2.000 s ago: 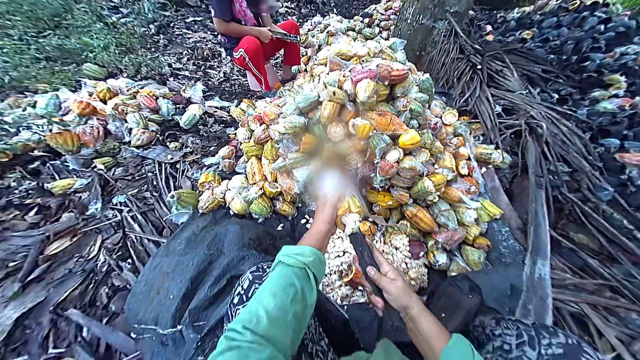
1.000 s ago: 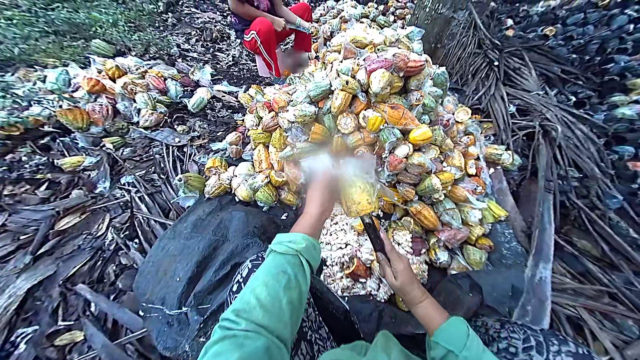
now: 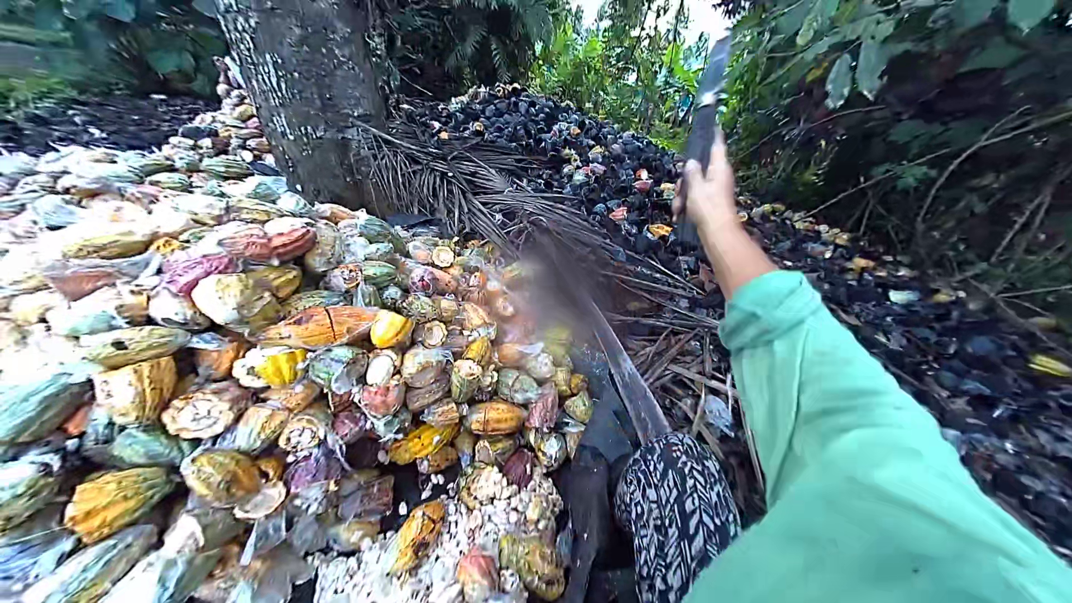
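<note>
My right hand (image 3: 708, 188), at the end of a raised green sleeve, grips the dark handle of a machete (image 3: 708, 92), its blade pointing up toward the trees. Below and left lies a large heap of cacao pods (image 3: 318, 327), many cut and some wrapped in clear plastic. White wet cacao beans (image 3: 452, 536) are spread at the near edge of the heap, with a few pods and pieces of husk among them. My left hand is outside the view. A blurred patch covers part of the heap's right edge.
A thick tree trunk (image 3: 306, 92) rises behind the heap. Dry palm fronds (image 3: 502, 193) and a pale stalk (image 3: 624, 373) lie beside it. Dark old husks (image 3: 586, 142) are piled behind and to the right. My patterned-cloth knee (image 3: 678, 511) is near the bottom centre; leafy branches hang at right.
The view has swung right and up. My right hand has risen from over the beans with the blade. My left hand and the other person have left the view.
</note>
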